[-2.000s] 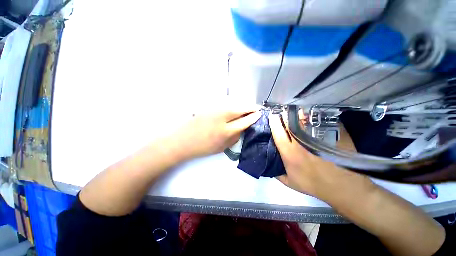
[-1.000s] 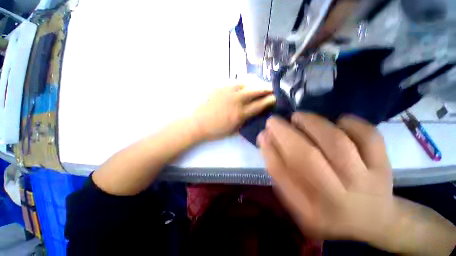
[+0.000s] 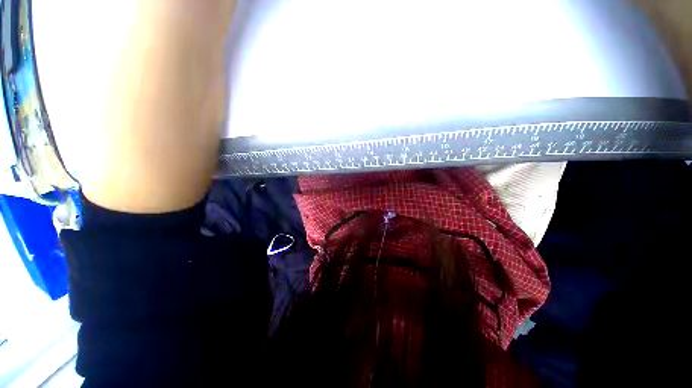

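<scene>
Neither of my hands shows. My left forearm rises from its black sleeve and runs out of the top edge at the left. Only a blurred bit of skin shows in the top right corner. The sewing machine and the navy garment under it are out of view. Nearest in front of me are the glossy white table (image 3: 440, 64), washed out by glare, and the grey measuring tape (image 3: 425, 148) along its front edge.
Red checked cloth (image 3: 425, 197) lies over my lap below the table edge, with a pale ribbed cloth (image 3: 531, 193) beside it. Dark navy cloth (image 3: 262, 204) with a small white loop is left of it. A blue crate (image 3: 34, 242) stands lower left beyond the taped table edge.
The view has swung down and closer to the table's front edge. The machine, the navy garment under the needle, the snips and both hands have left the picture.
</scene>
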